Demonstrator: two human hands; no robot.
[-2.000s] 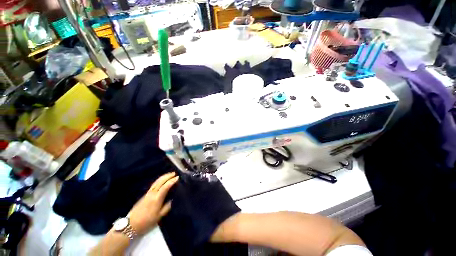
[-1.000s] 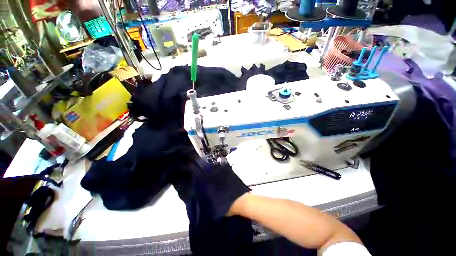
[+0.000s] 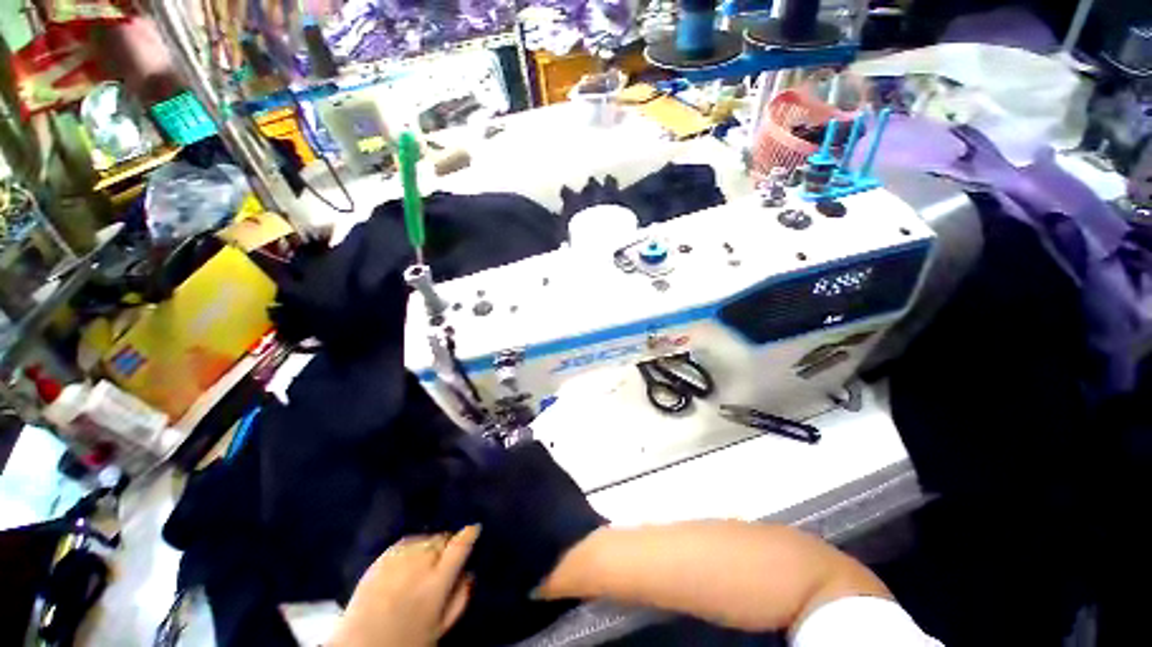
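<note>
The dark garment piece (image 3: 341, 468) lies left of and in front of the white sewing machine (image 3: 594, 316), with part of it at the presser foot (image 3: 508, 423). My left hand (image 3: 411, 584) lies on the cloth near the front edge, fingers bent; whether it pinches the cloth is unclear. My right forearm reaches in from the right, and my right hand is hidden under the dark cloth below the needle area. A green-handled screwdriver (image 3: 412, 196) stands upright at the machine head's left end.
Black-handled scissors (image 3: 676, 382) and slim black snips (image 3: 771, 423) lie on the machine bed. A yellow box (image 3: 190, 335) and a white bottle (image 3: 114, 417) stand at left. A pink basket (image 3: 802, 133) is behind the head. Purple fabric (image 3: 1011, 190) hangs at right.
My left hand, out of view one second ago, is back on the cloth, lower than two seconds ago. The cloth at front left has spread towards the table edge. My right arm still reaches under the cloth.
</note>
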